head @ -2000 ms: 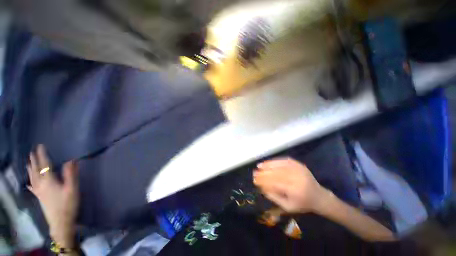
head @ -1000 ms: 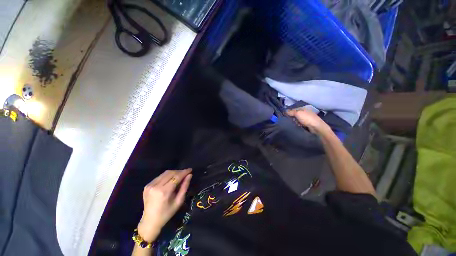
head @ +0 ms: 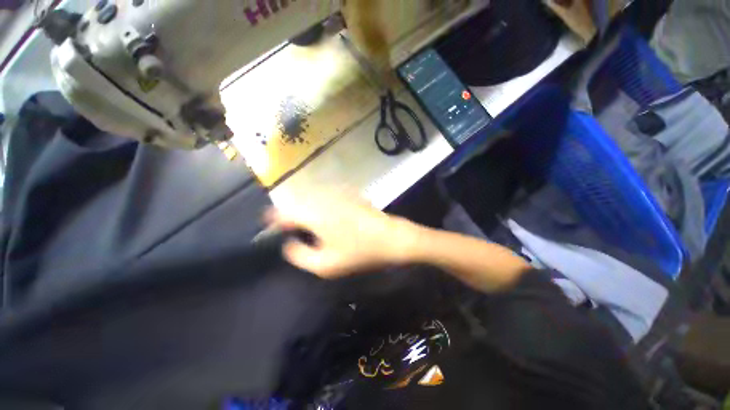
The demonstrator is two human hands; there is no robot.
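Dark navy-grey cloth (head: 184,188) with a seam line lies on the machine table and runs up to the needle area of the cream-white sewing machine (head: 172,72). My right hand (head: 344,232) is blurred, in front of the table edge, with its thumb and fingers closed on the edge of a dark panel (head: 160,312). The panel stretches left from the hand, over the front of the cloth on the table. My left hand is not visible in the frame.
Black-handled scissors (head: 398,124) and a smartphone (head: 444,96) with a lit screen lie on the table right of the needle. Blue latticed crates (head: 616,192) with grey pieces stand at the right. A pale grey-blue panel (head: 596,276) hangs beside them.
My right hand has moved from the cloth by the crate to the table's front edge, now holding a dark panel. The view has swung back left to the machine. My left hand has left the picture.
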